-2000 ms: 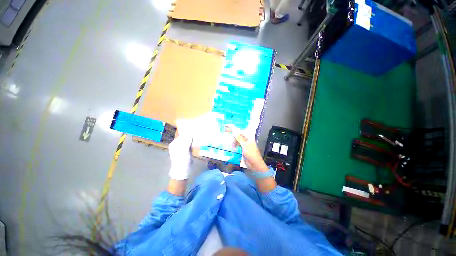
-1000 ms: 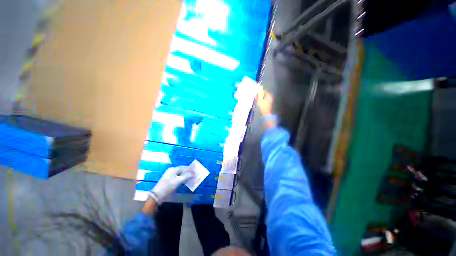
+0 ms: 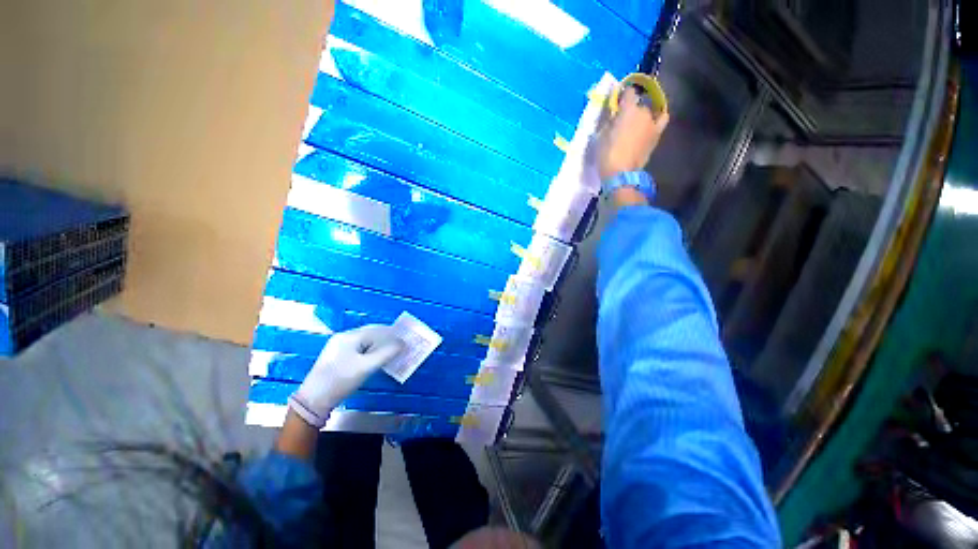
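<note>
Blue-wrapped battery packs (image 3: pixel 429 214) lie side by side in front of me. White paper slips (image 3: pixel 519 302) line their right ends, several with small yellow tape pieces (image 3: pixel 501 296). My left hand (image 3: pixel 341 370), in a white glove, holds a white printed slip (image 3: pixel 411 347) above the near packs. My right hand (image 3: pixel 633 134) is at the far slips by the packs' right edge, with a yellow tape roll (image 3: pixel 646 92) around or against its fingers. The right fingertips are partly hidden by the roll and the hand.
A tan board (image 3: pixel 204 139) lies left of the packs. Separate blue packs with dark ends (image 3: pixel 64 257) stand at the far left. A metal frame (image 3: pixel 740 134) and the green bench's edge (image 3: pixel 890 311) are on the right. My legs are at the near edge.
The view has moved closer over the packs. The hands, earlier together, are apart; the left holds the slip near the front packs. The right is farther along the slips, and its tape roll now shows clearly.
</note>
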